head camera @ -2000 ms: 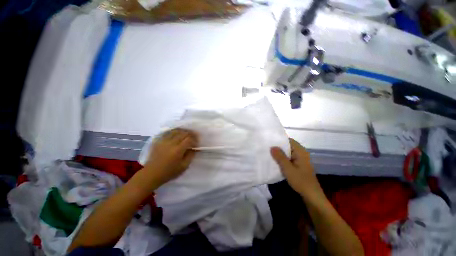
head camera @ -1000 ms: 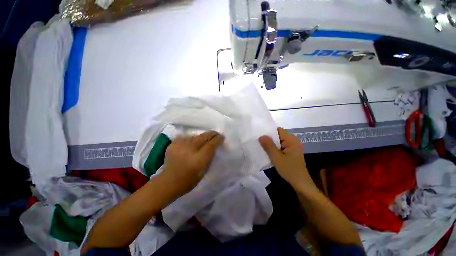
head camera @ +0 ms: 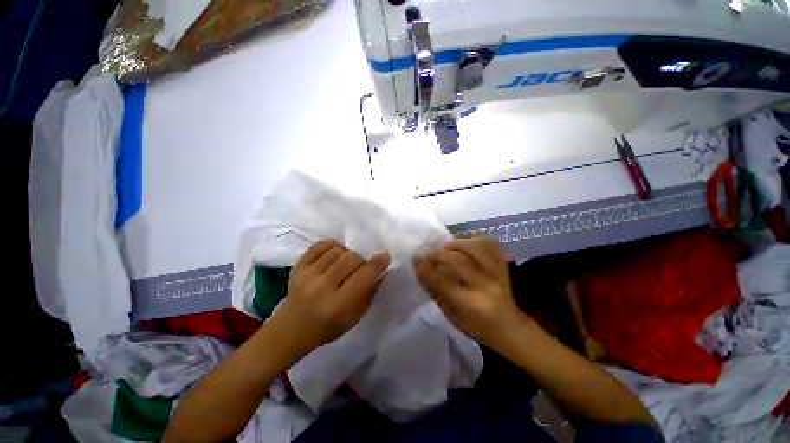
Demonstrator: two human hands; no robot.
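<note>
The white garment piece [head camera: 381, 346] is bunched across the front table edge and hangs down over the lap. A green panel [head camera: 270, 290] shows at its left side. My left hand [head camera: 333, 290] pinches the cloth near its middle. My right hand [head camera: 463, 281] grips it just to the right, the two hands close together. The fingertips are partly hidden in the folds. The cloth lies in front of the presser foot area [head camera: 411, 125] and not under it.
The sewing machine [head camera: 554, 52] stands at the upper right. Snips [head camera: 634, 169] and scissors [head camera: 723, 197] lie at the right. White strips [head camera: 78, 199] and a blue strip [head camera: 130, 156] are at the left. A plastic-wrapped packet [head camera: 234, 35] is at the top left. Red cloth [head camera: 658, 303] is heaped below.
My right hand has moved left from the cloth's right edge, close to my left hand. The cloth was spread wider and is now more bunched, with less of the green panel showing.
</note>
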